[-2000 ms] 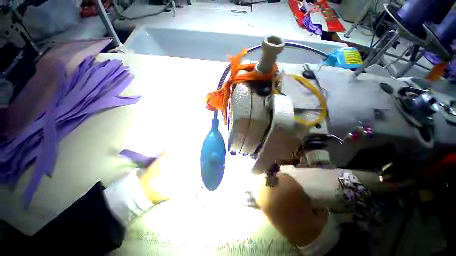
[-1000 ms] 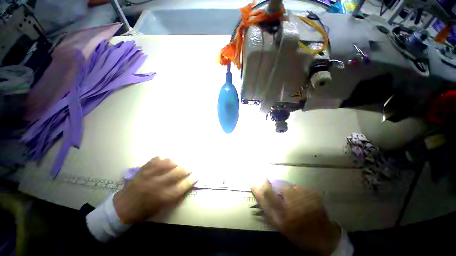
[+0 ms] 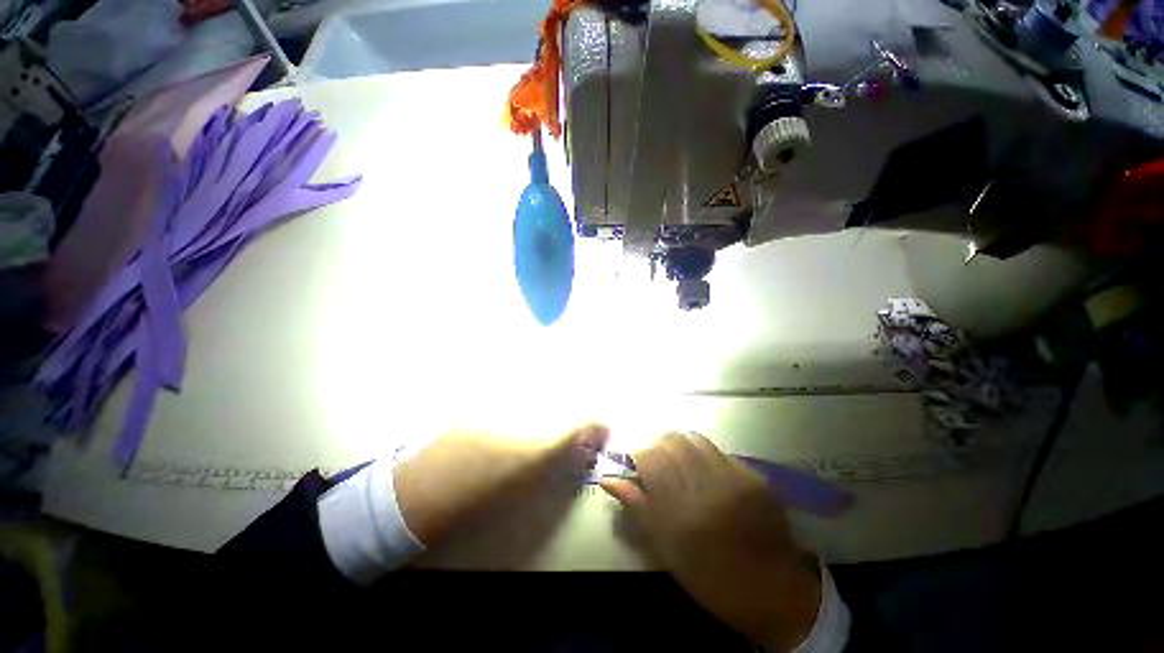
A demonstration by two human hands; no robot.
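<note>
My left hand point(image 3: 504, 482) and my right hand point(image 3: 702, 513) meet at the table's front edge, below the sewing machine head point(image 3: 657, 140). Their fingertips nearly touch and pinch something small, pale in the glare. A purple fabric strip point(image 3: 802, 487) sticks out to the right from behind my right hand. Its middle is hidden by the hands and glare. Whether a tool is at the fingertips cannot be told. The presser foot area point(image 3: 691, 278) is above the hands, with no hand at it.
A loose pile of purple strips point(image 3: 192, 242) lies at the left. A blue bulb point(image 3: 545, 249) hangs left of the machine head. A printed fabric scrap point(image 3: 938, 357) lies at the right. A tape scale point(image 3: 255, 482) runs along the front edge. A grey-blue trough point(image 3: 421, 35) is behind.
My hands have moved from the machine head to the table's front edge, first apart, then together at the fingertips. The strip now shows right of my right hand. The view has shifted.
</note>
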